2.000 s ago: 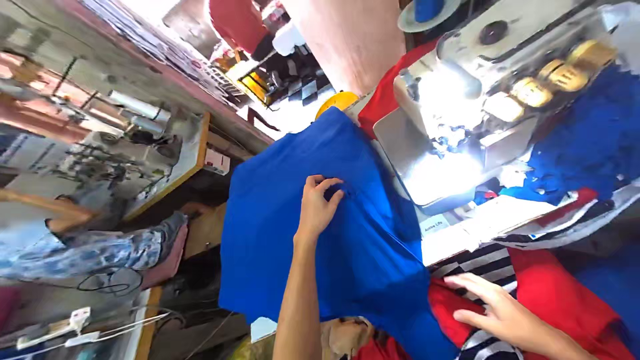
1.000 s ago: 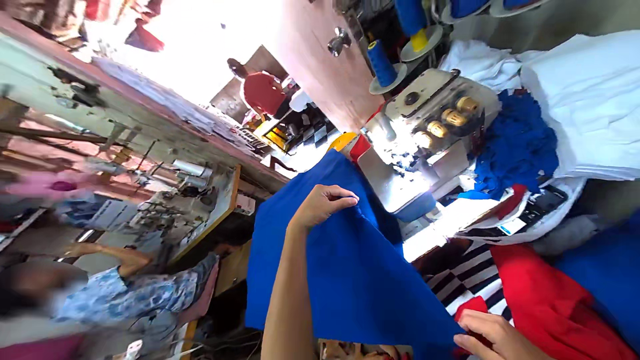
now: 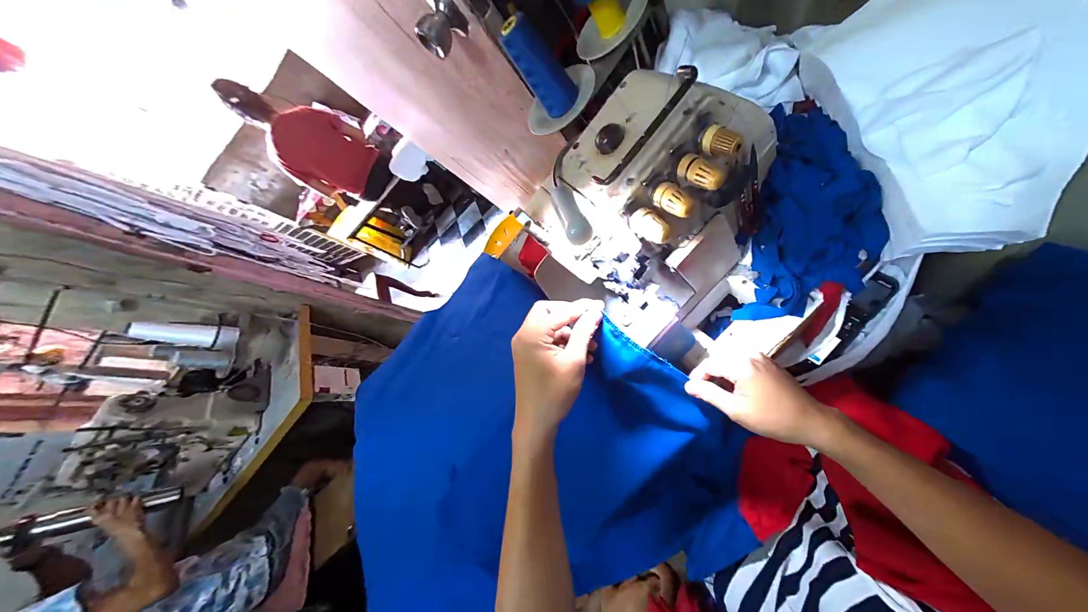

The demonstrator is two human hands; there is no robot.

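Observation:
A large piece of blue fabric point(image 3: 476, 425) hangs from both hands, its upper edge stretched between them. My left hand point(image 3: 557, 348) pinches that edge between thumb and fingers. Lower and to the right, my right hand point(image 3: 748, 387) pinches the same edge near its fingertips. Just beyond the hands stands an overlock sewing machine point(image 3: 671, 153) with several yellow tension dials and a bright light over its needle area. The stretch of edge between the hands lies close in front of the machine.
Blue fabric scraps point(image 3: 816, 204) are heaped right of the machine, beside white cloth point(image 3: 960, 127). A blue thread cone point(image 3: 540, 68) stands behind. Red fabric point(image 3: 884, 493) and striped black-and-white fabric point(image 3: 807, 561) lie lower right. Another person's hand point(image 3: 123, 518) is at a machine on the left.
My right hand has moved up from the lower right to the fabric's edge near the machine. The fabric's edge is now drawn up close to the machine. The view has shifted.

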